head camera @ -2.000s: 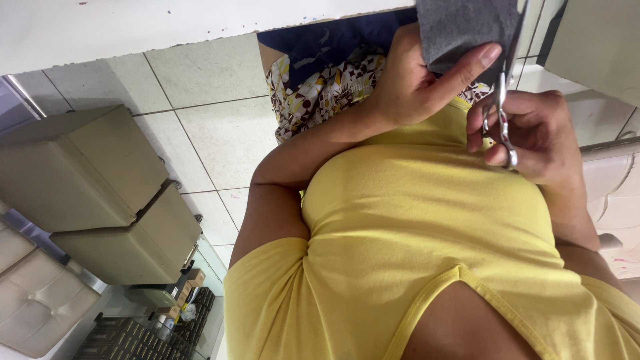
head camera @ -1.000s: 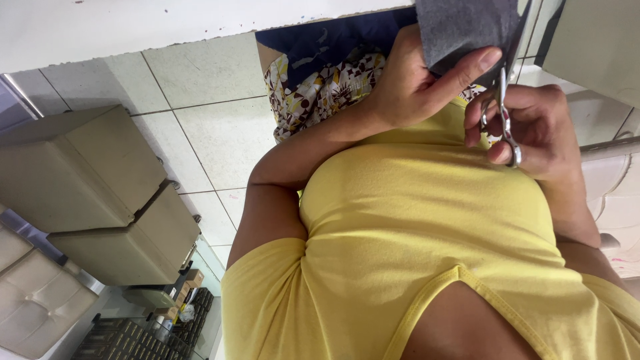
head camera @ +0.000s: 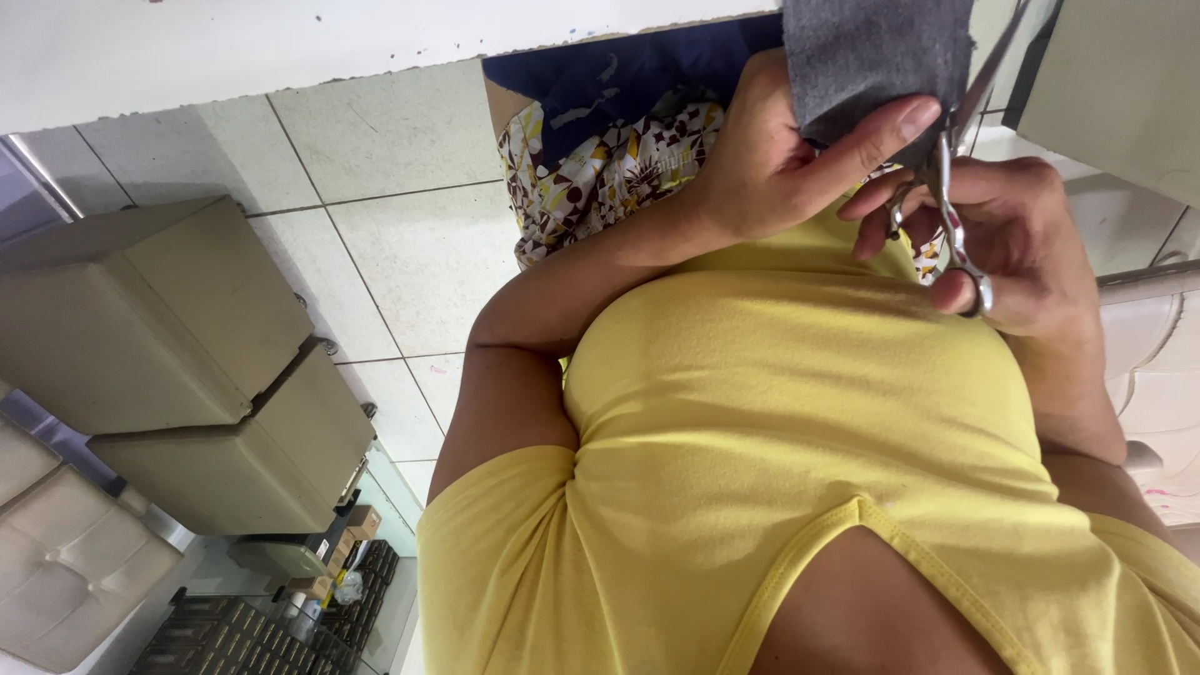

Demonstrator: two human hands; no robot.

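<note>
At the top right, my left hand [head camera: 797,155] grips a piece of dark grey fabric [head camera: 872,70], with the thumb lying over its lower part. My right hand [head camera: 1008,239] has its fingers in the handle loops of a pair of metal scissors [head camera: 952,202]. The blades point up along the right edge of the fabric; their tips run out of the frame. Just beneath the hands is the yellow shirt on my body. The fabric's upper end is cut off by the frame's top.
A white tabletop [head camera: 281,47] with a chipped edge spans the upper left. Beige upholstered blocks [head camera: 141,319] stand on the tiled floor [head camera: 412,253] at left, beside a tufted seat [head camera: 84,562]. Dark stacked boxes [head camera: 244,637] are at the lower left. Another beige padded piece [head camera: 1162,403] is at right.
</note>
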